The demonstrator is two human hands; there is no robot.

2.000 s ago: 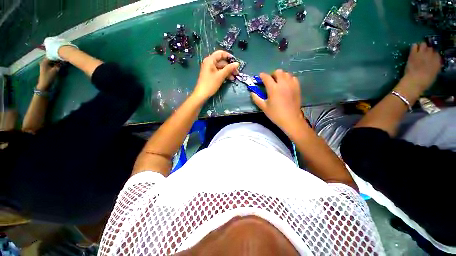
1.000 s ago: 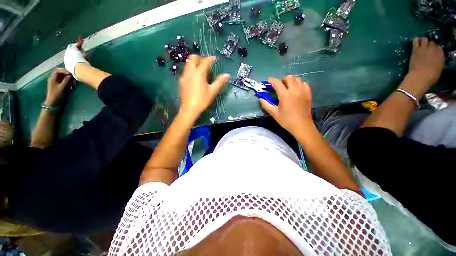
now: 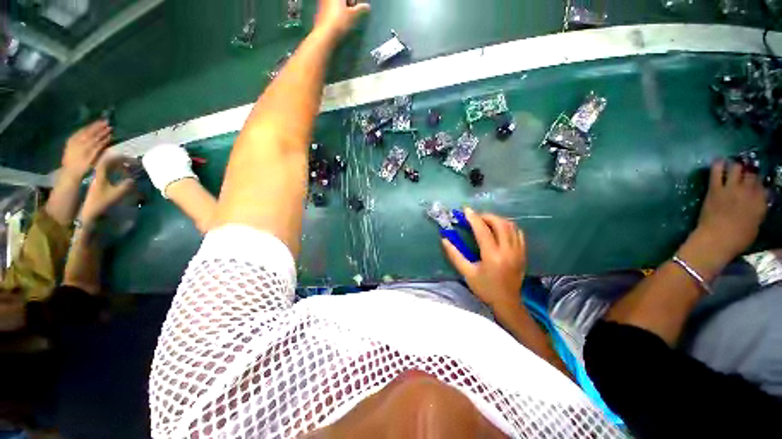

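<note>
My right hand (image 3: 497, 261) holds blue-handled cutters (image 3: 460, 239) over the green bench, their silver jaws open and pointing up-left. No board is at the jaws. My left arm reaches over the pale rail; my left hand (image 3: 337, 15) is at the top edge, partly cut off, and whether it holds anything is unclear. Circuit boards (image 3: 462, 151) lie in a loose group ahead of the cutters, with a greener board (image 3: 486, 107) behind. Small dark components (image 3: 321, 167) are heaped beside my left forearm, partly hidden by it.
The pale rail (image 3: 514, 57) crosses beyond the boards. Past it, a pale board (image 3: 389, 49) and other boards lie on a green surface. A white-gloved hand (image 3: 168, 166) and bare hands are at left. At right, a neighbour's hand (image 3: 734, 206) is beside a dark heap (image 3: 748, 99).
My left hand has moved from the bench far forward over the rail. The board by the cutters is gone from there. The view has shifted forward. My right hand still holds the cutters.
</note>
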